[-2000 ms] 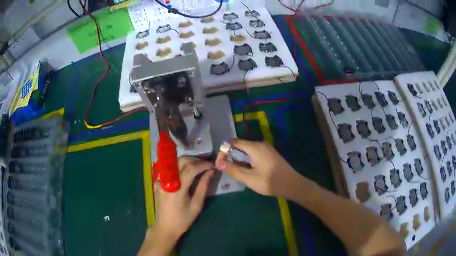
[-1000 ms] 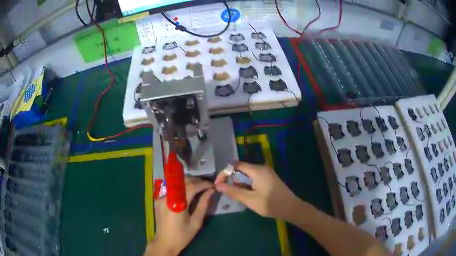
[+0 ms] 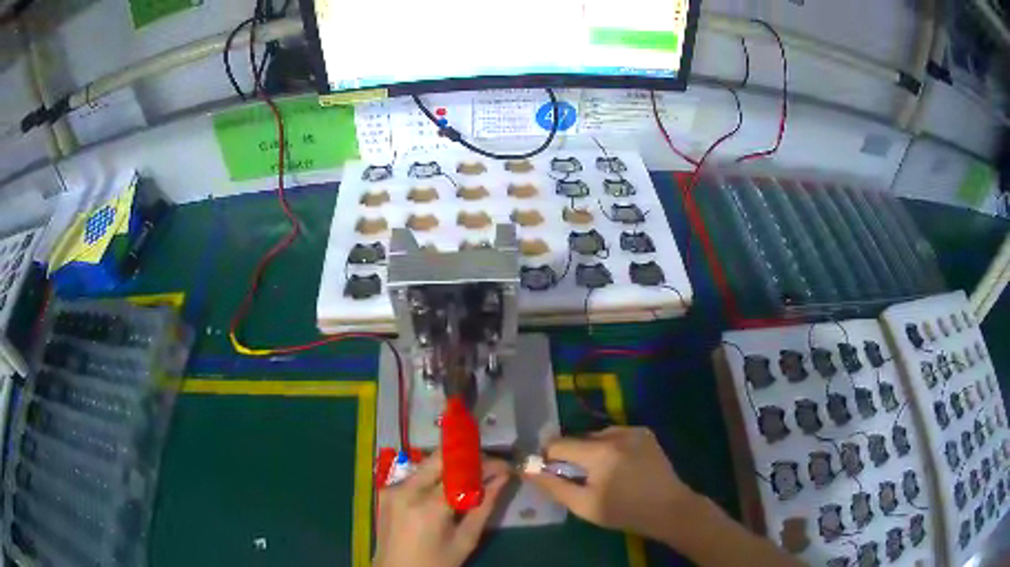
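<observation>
The test fixture (image 3: 456, 290) is a silver metal block on a grey base plate (image 3: 529, 388), with a bright red toggle clamp handle (image 3: 461, 460) pointing toward me. My left hand (image 3: 426, 521) is low at the fixture's front, partly behind the red handle; its fingertips are hidden, so any grip is unclear. My right hand (image 3: 622, 478) pinches a small white connector (image 3: 535, 464) with a silver part just right of the handle, over the base plate. The two hands' fingertips are close together. A red-and-white label (image 3: 397, 467) lies at the plate's left edge.
A foam tray (image 3: 332, 299) of modules lies behind the fixture, more foam trays (image 3: 733, 426) at right. Clear blister trays lie at left (image 3: 89, 432) and back right (image 3: 820, 249). A lit monitor (image 3: 498, 44) stands behind. A red and black cable (image 3: 290, 238) runs from the left.
The view has tilted up, showing more of the monitor. The connector in my right hand now points left, lower beside the red handle. My left hand remains by the handle.
</observation>
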